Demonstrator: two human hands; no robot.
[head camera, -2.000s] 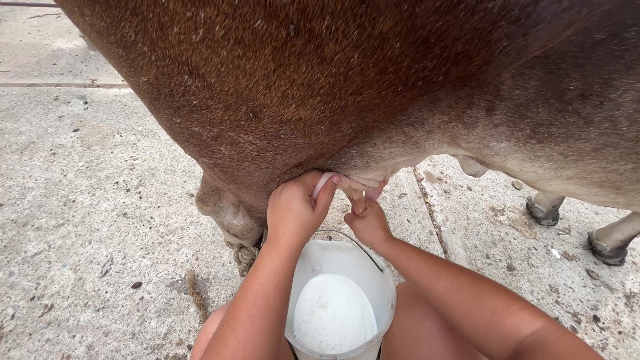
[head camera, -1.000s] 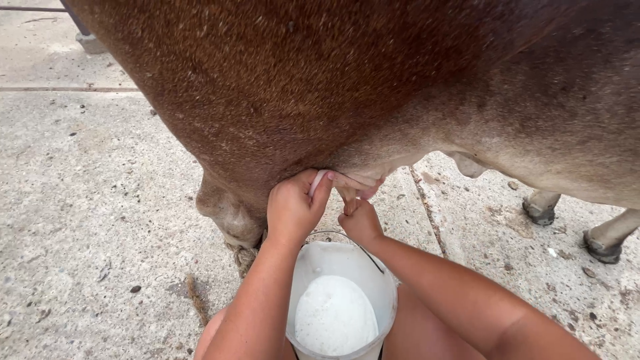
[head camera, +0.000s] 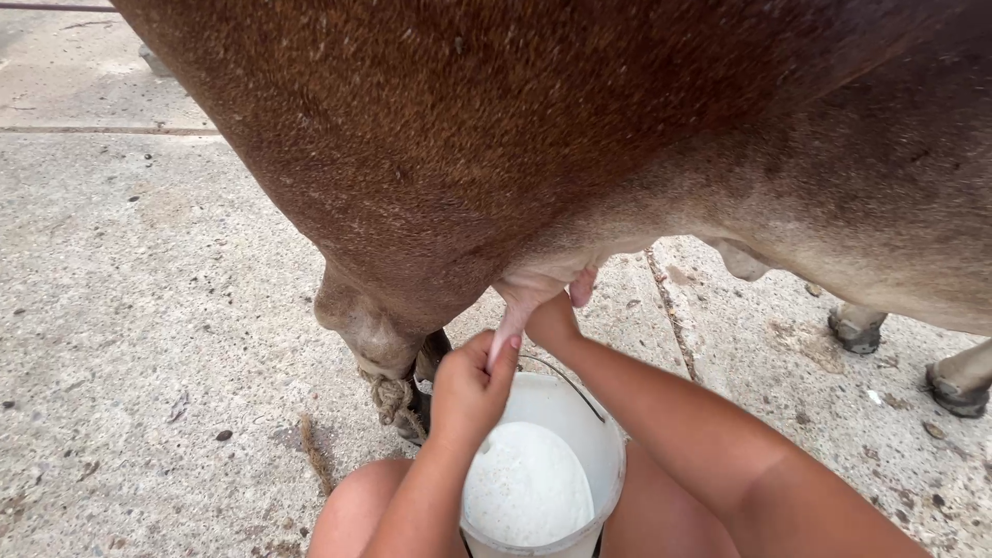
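Observation:
A brown cow (head camera: 434, 132) stands across the view, its pale udder (head camera: 542, 275) low at the centre. My left hand (head camera: 474, 384) is closed around a pink teat (head camera: 509, 325), pulled down and stretched. Behind that teat, my right hand (head camera: 552, 319) reaches up under the udder; its fingers are hidden. Another teat (head camera: 583, 287) hangs free just beyond my right wrist. Below both hands, a white plastic bucket (head camera: 608, 465) with a thin wire handle (head camera: 570, 381) sits between my knees, holding frothy white milk (head camera: 527, 484).
A rope (head camera: 391, 395) is knotted around the cow's hind legs, and a frayed rope end (head camera: 315, 457) lies on the concrete floor (head camera: 155, 310). Two hooves (head camera: 855, 329) stand at the right. A metal bar (head camera: 58, 8) crosses the top left corner.
My left hand has moved down, drawing the teat out longer. My right hand has shifted up behind the udder, out of clear sight; earlier its fingers showed on a teat.

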